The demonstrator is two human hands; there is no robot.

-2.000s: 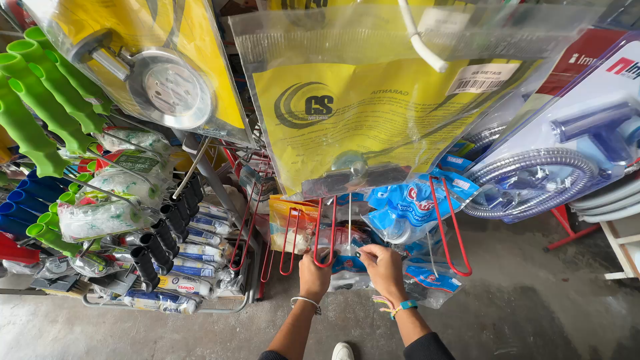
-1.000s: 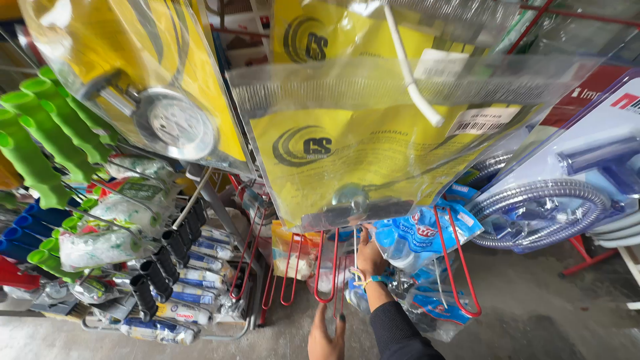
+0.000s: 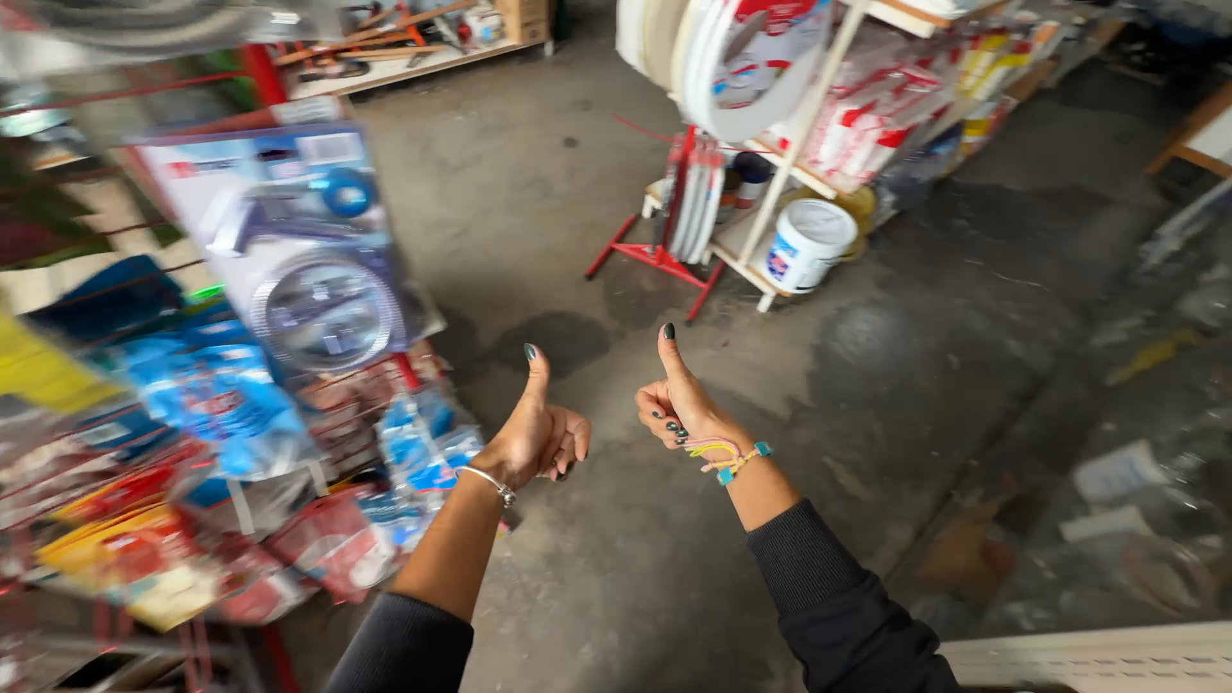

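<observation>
Both hands are raised over the concrete floor, apart from each other, each with its thumb up and its fingers curled. My left hand (image 3: 539,433), with a silver bracelet at the wrist, holds nothing and is nearest to the blue plastic packets (image 3: 423,438) on the rack at the left. My right hand (image 3: 685,399), with colored string bracelets, is also without an object. Further left hangs a blister pack with a coiled metal shower hose (image 3: 327,308); more blue packets (image 3: 217,395) are beside it, blurred.
Ahead stand a red metal stand (image 3: 659,260) with white rolls (image 3: 751,67) above it, a white shelf frame (image 3: 794,144) with red and white packages, and a white plastic bucket (image 3: 811,245). A wooden shelf with tools (image 3: 423,67) is at the back left.
The view has swung to the right, away from the yellow packages. Both hands have left the rack's red hooks and are now raised with thumbs up.
</observation>
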